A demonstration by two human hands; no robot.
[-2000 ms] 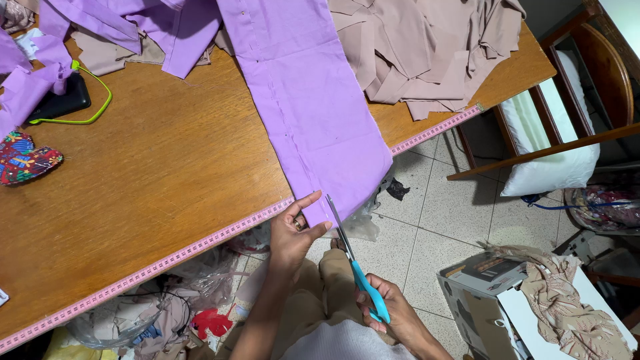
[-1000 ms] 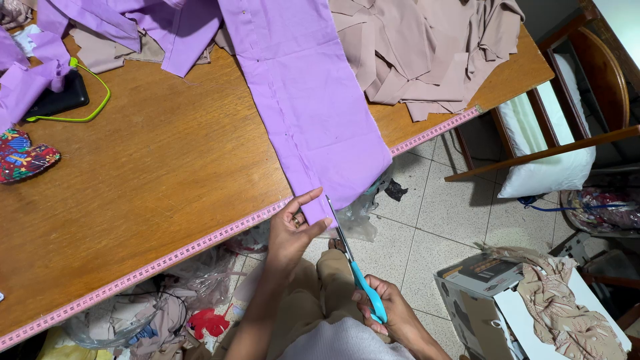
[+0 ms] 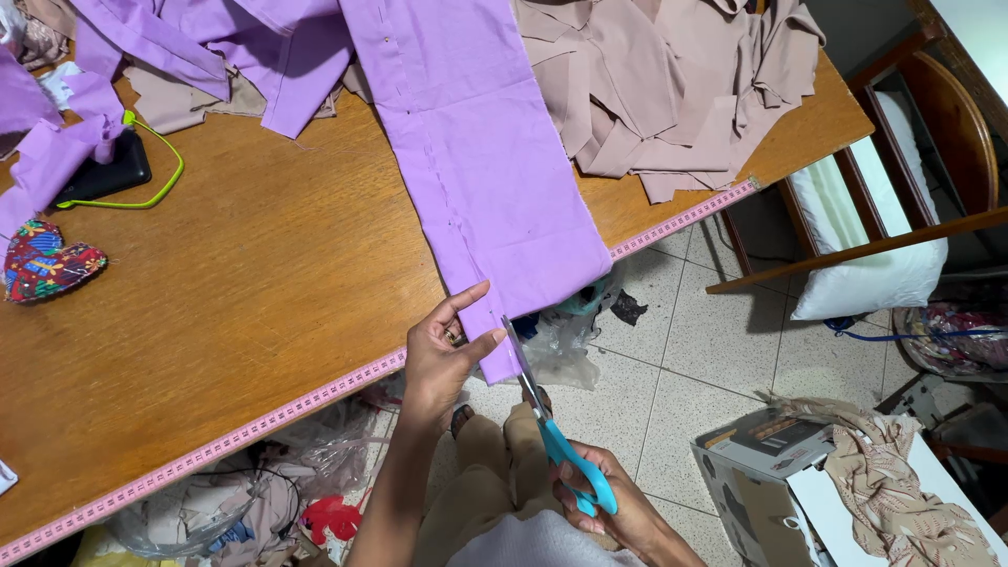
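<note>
Purple fabric (image 3: 504,181), creased and with a line of stitches or pins along its left side, lies across the wooden table and hangs over the front edge. My left hand (image 3: 445,350) pinches the fabric's lower left strip between thumb and fingers, and a ring shows on one finger. Turquoise-handled scissors (image 3: 561,449) are in my right hand (image 3: 602,500), their blades pointing up and left. The blades meet the fabric just right of my left thumb; whether they are parted there is hard to tell.
A pink measuring tape (image 3: 315,402) runs along the wooden table's (image 3: 236,260) front edge. Beige fabric pieces (image 3: 661,94) are heaped at the back right. A black phone (image 3: 106,169) and a heart-shaped pincushion (image 3: 51,260) lie left. A chair (image 3: 890,181) and a box (image 3: 756,472) stand right.
</note>
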